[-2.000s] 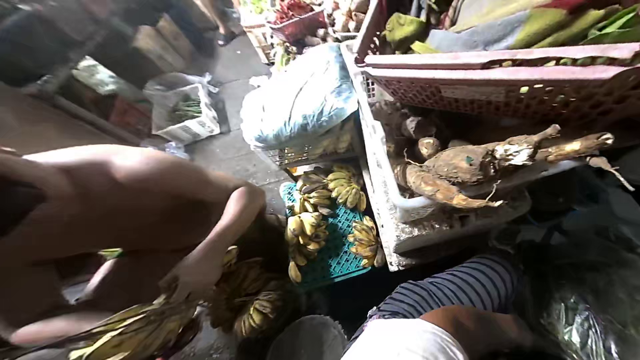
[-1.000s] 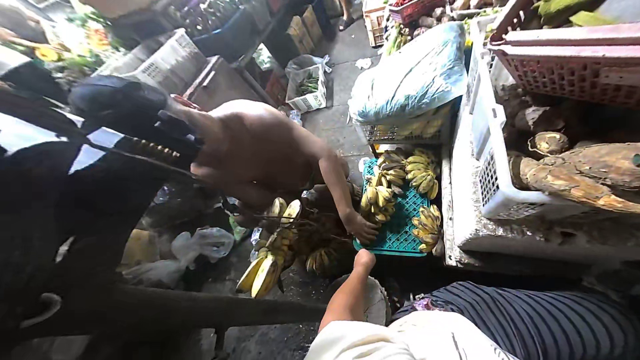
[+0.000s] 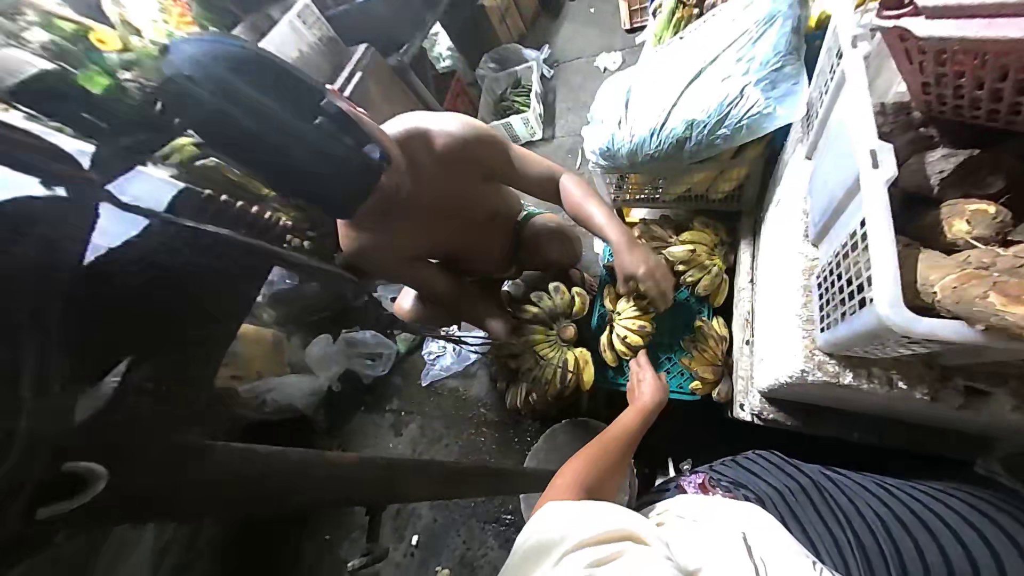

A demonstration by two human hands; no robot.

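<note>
My left hand (image 3: 646, 386) reaches in from the bottom, its fingers extended at the lower edge of a yellow banana bunch (image 3: 626, 330); whether they touch it is unclear. That bunch is over a teal plastic crate (image 3: 668, 340). Another person's hand (image 3: 646, 274) is at the top of the same bunch. More banana bunches lie along the crate's right side, one at the upper right (image 3: 698, 256) and one at the lower right (image 3: 706, 356). Left of the crate, a large banana bunch (image 3: 560, 336) is beside the person's other hand. My right hand is not in view.
The other person crouches at left centre. A white crate (image 3: 860, 280) of thick brown roots stands on a ledge at right. A plastic-wrapped bundle (image 3: 696, 96) rests on a crate behind the bananas. A round container (image 3: 560, 456) is under my forearm; plastic bags lie on the floor.
My left hand, unseen two seconds ago, has come to the crate. The other person's hand has moved from the large bunch at left to the crate's bananas. The view has shifted left.
</note>
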